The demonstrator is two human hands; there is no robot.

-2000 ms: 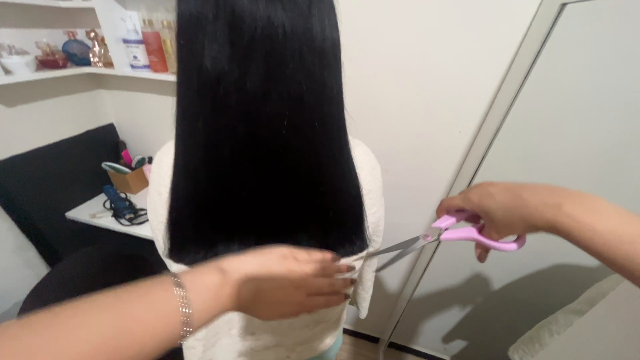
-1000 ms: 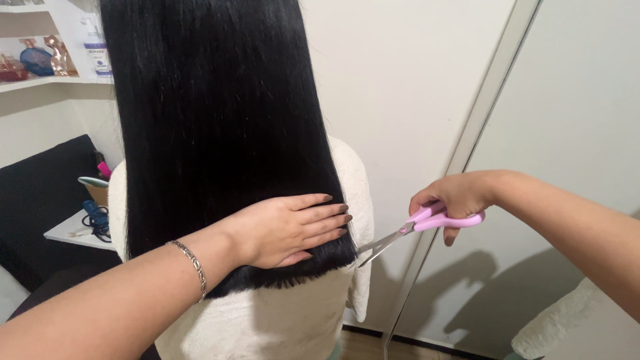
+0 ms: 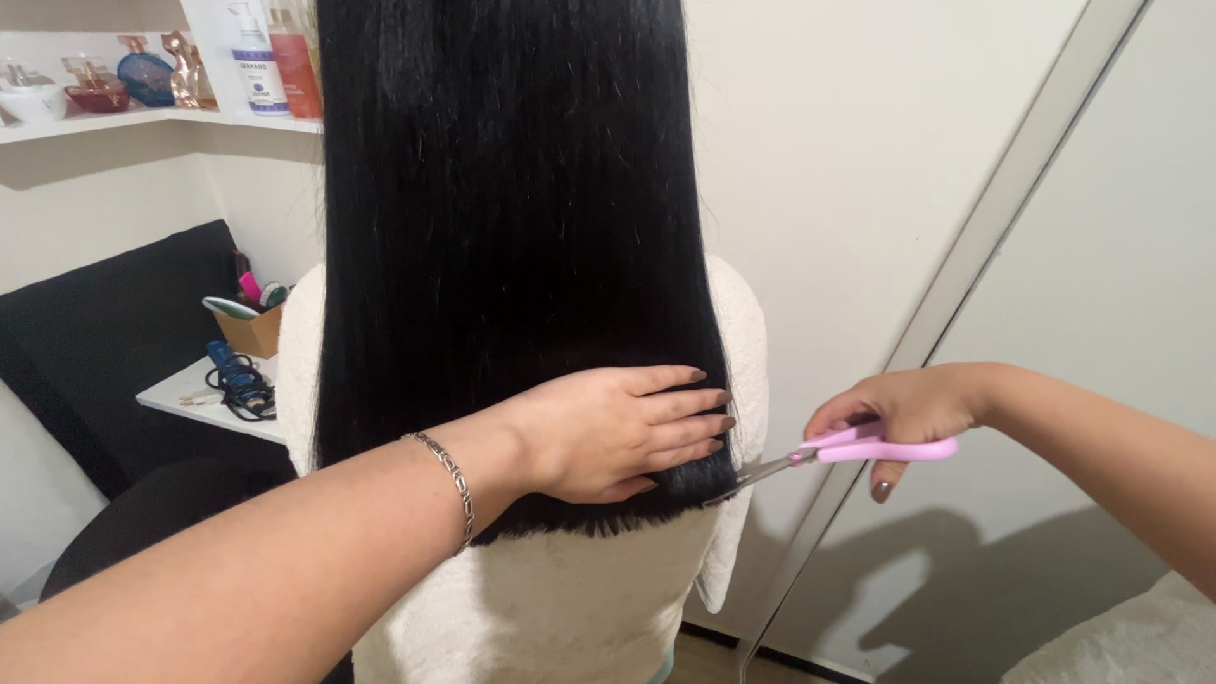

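A person in a white fleecy garment is seen from behind, with long straight black hair hanging down the back. My left hand lies flat on the hair near its lower right edge, palm down, fingers pointing right, gripping nothing. A metal bracelet is round that wrist. To the right, my right hand holds pink-handled scissors by their loops. The blades point left and down, and their tips are at the right corner of the hair ends, looking nearly closed.
Wall shelves with perfume and pump bottles stand at the upper left. Below, a small white table bears a corded blue tool and a box with brushes. A black chair back is beside it. A framed panel stands at the right.
My left hand has moved up from the hair's lower edge two seconds ago onto the hair. The scissor blades, apart in the earlier frames, are now nearly together.
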